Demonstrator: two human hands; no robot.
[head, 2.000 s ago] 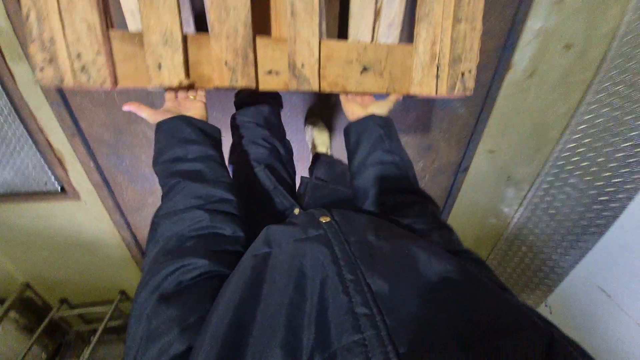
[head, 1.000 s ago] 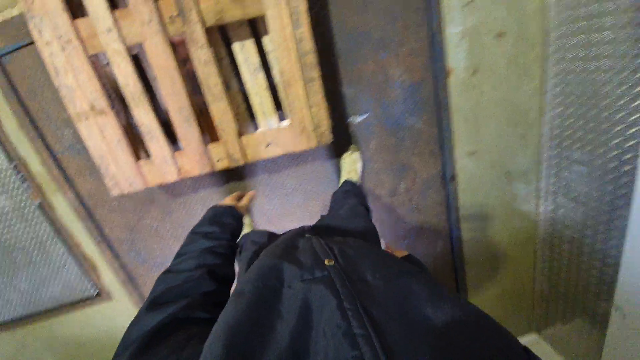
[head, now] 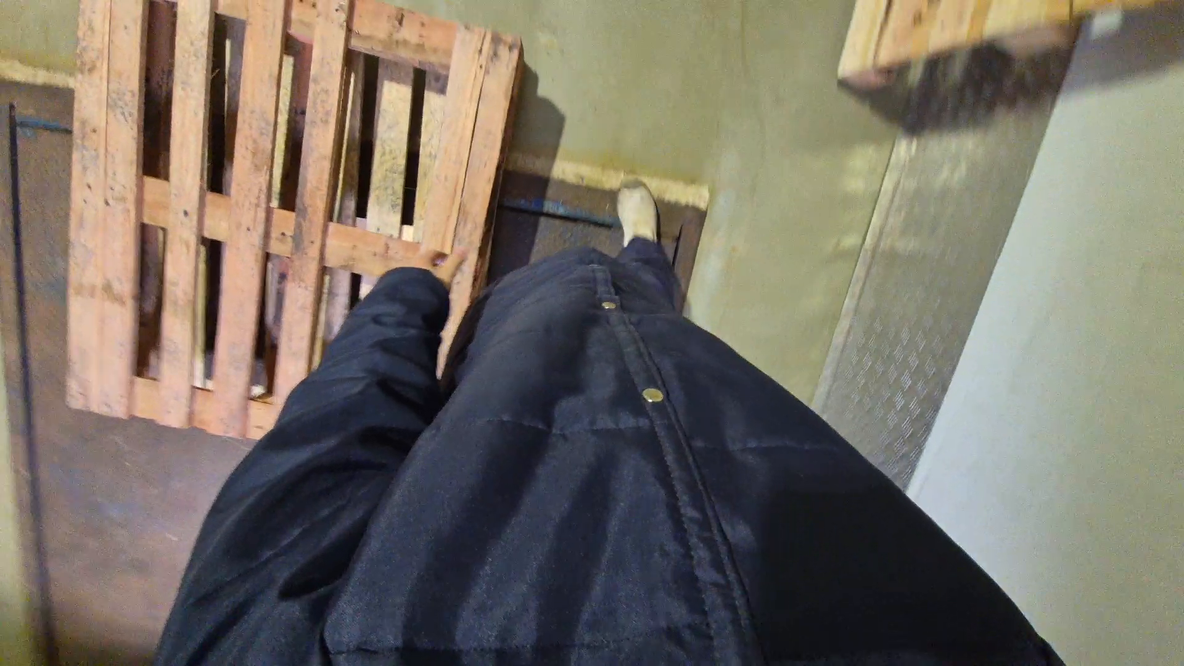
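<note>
A wooden pallet (head: 310, 176) with parallel slats lies at the upper left. My left hand (head: 442, 264) rests on the pallet near its right side, where a cross board meets the double edge slats; the dark jacket sleeve covers the wrist. Whether its fingers grip the wood cannot be made out. More wooden boards show through the gaps between the slats. My right hand is out of sight, and the dark jacket fills the lower middle of the view.
Another wooden pallet's edge (head: 971, 28) shows at the upper right, above a diamond-plate metal strip (head: 883, 370). A brown metal plate (head: 129, 527) is set in the greenish floor (head: 638, 92). My light-coloured shoe (head: 637, 211) is right of the nearer pallet.
Two seconds ago both hands were at the pallet's near edge. My left hand is now on its right side, and my right hand has left view. The view has shifted, showing another pallet.
</note>
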